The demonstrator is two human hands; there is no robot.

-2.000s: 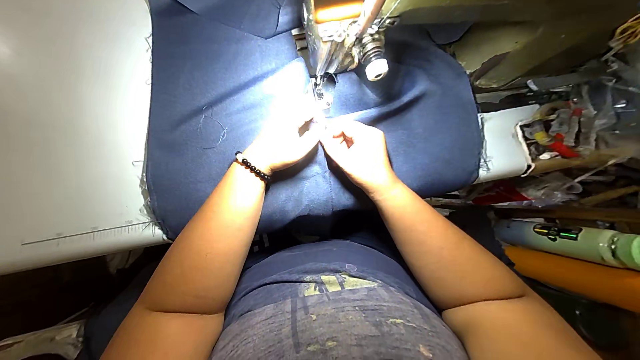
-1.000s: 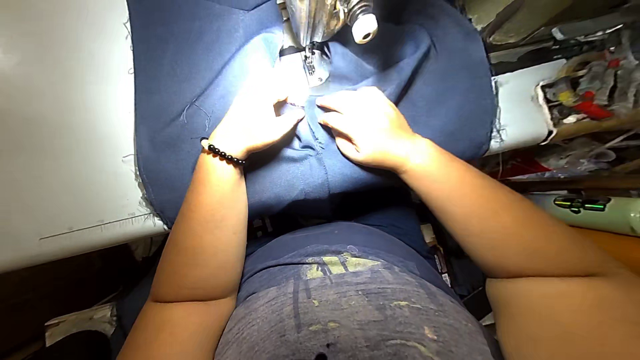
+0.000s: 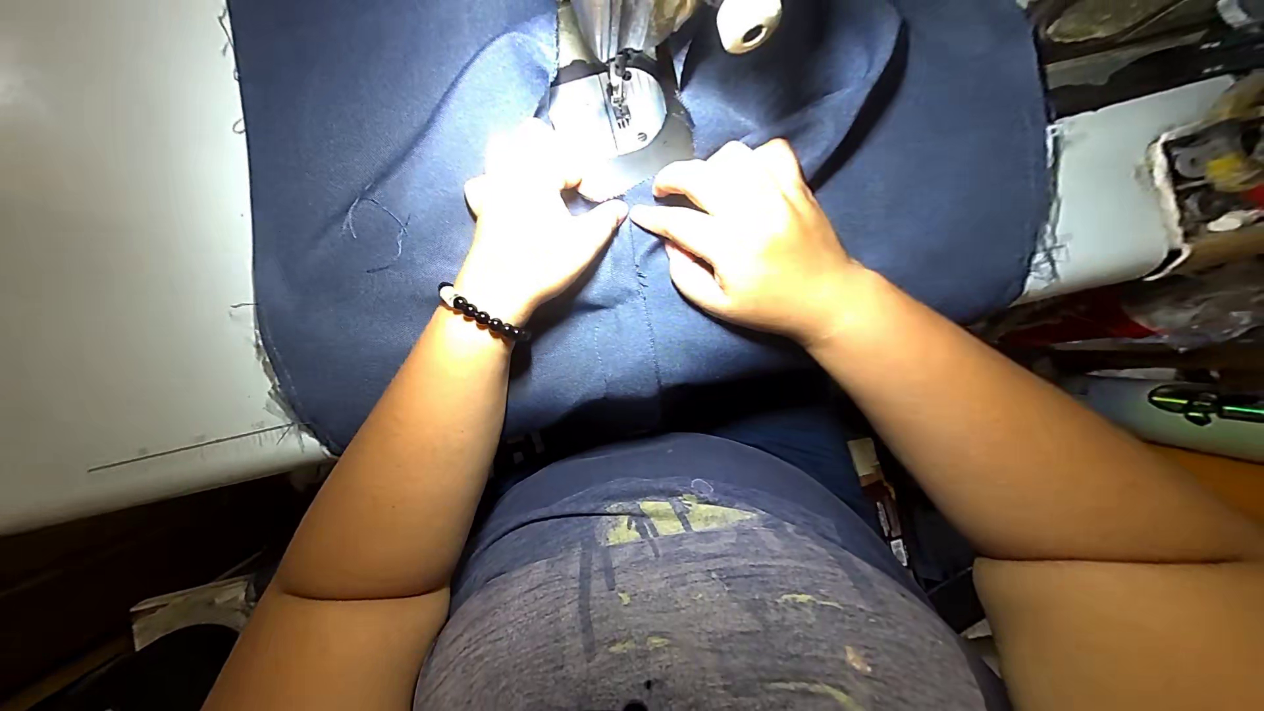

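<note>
Dark blue woven fabric [image 3: 375,326] with frayed edges lies over the machine bed, and a seam runs down its middle. My left hand [image 3: 538,217], with a beaded bracelet [image 3: 484,318] at the wrist, pinches the fabric just below the needle plate. My right hand [image 3: 755,237] pinches it on the other side of the seam, its fingertips close to my left thumb. Above both hands stands the sewing machine's presser foot [image 3: 619,94] over the metal needle plate [image 3: 642,109], which shows bare between parted fabric edges. Glare hides part of my left fingers.
The white table top [image 3: 118,247] extends at the left, with ruler markings near its front edge. A white round knob [image 3: 749,25] sits on the machine head. At the right are an open compartment of small items [image 3: 1224,178] and a pale green cylindrical object [image 3: 1116,405].
The view has moved nearer to the work. The hands and the fabric between them have drawn back from the presser foot toward the body, and the needle plate is now uncovered.
</note>
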